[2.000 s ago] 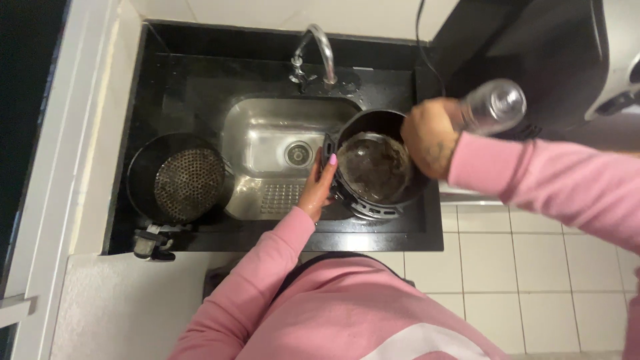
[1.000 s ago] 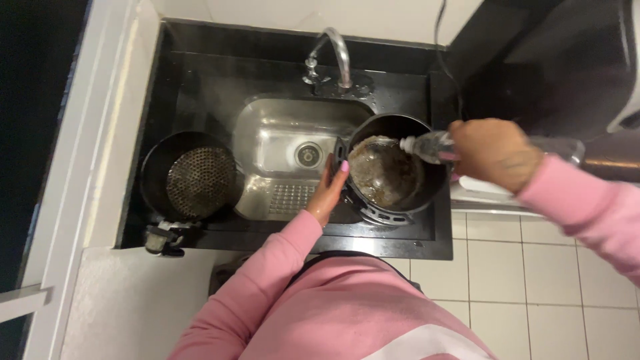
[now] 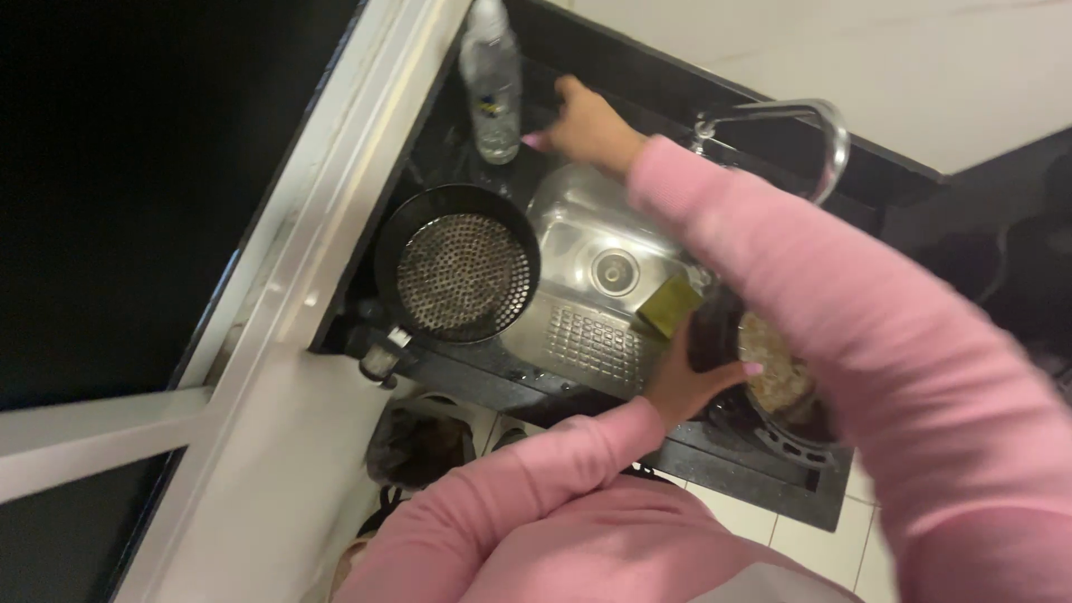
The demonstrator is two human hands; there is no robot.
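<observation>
My right hand reaches across the sink with fingers spread, beside an upright clear plastic bottle and apart from it. With its thumb over the rim, my left hand grips a round black air fryer drawer, partly hidden by my right sleeve. Cloudy residue or liquid shows inside. A green sponge lies by my left fingertips, at the edge of the steel sink. Left of the sink, another round black vessel has a perforated metal plate inside.
A chrome faucet arches behind the sink. The vessel's handle juts over the front edge of the black counter. A lined bin stands below. A white frame runs along the left.
My right hand has moved left across the sink and let go of the bottle, which now stands at the back left. The sponge has come into sight. The view has tilted.
</observation>
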